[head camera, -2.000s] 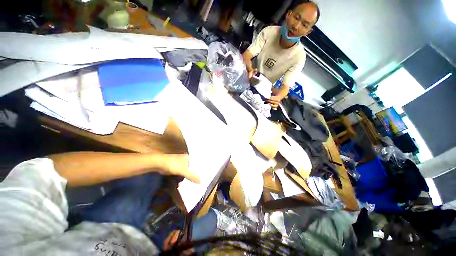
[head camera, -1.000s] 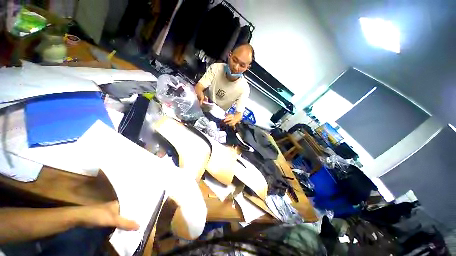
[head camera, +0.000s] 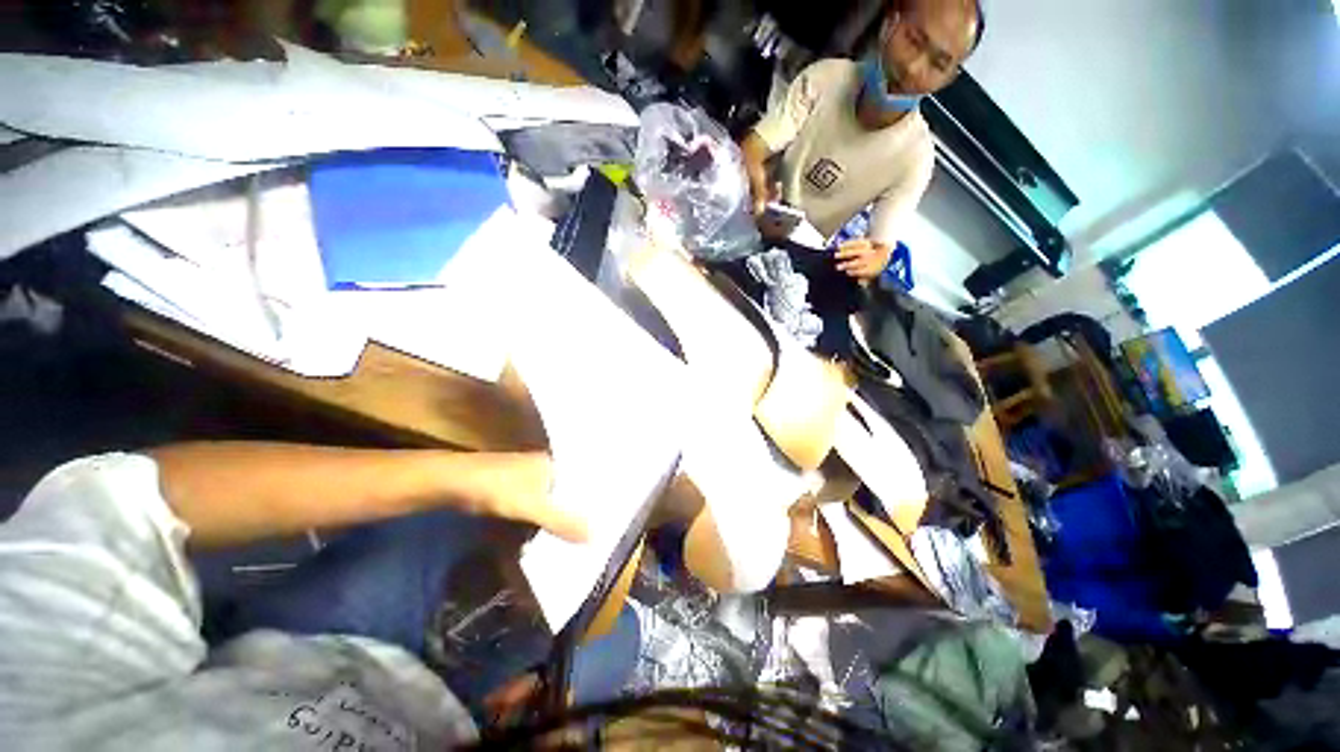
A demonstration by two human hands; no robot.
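A large white paper pattern piece (head camera: pixel 610 375) runs from the table over its near edge. My left hand (head camera: pixel 541 495) holds the sheet's near part, its fingers partly lost in glare. The long dark blades of the shears (head camera: pixel 606 576) lie along the paper's right edge, pointing up and away. Only a small blurred part of my right hand (head camera: pixel 510 696) shows at the bottom, at the handle end of the shears; its fingers are mostly hidden. Curved brown card pieces (head camera: pixel 804 411) lie right of the white sheet.
A blue folder (head camera: pixel 407 218) lies on white papers at the left. A crumpled clear bag (head camera: pixel 691 179) is mid-table. A person (head camera: pixel 852 147) across the table holds a phone-like object. Dark fabric (head camera: pixel 923 367) lies at the far right. Scraps and plastic lie below the wooden table's edge (head camera: pixel 441 397).
The view swung right and up, then back left and down. My left hand stays on the white sheet throughout. The person opposite has moved their hands apart.
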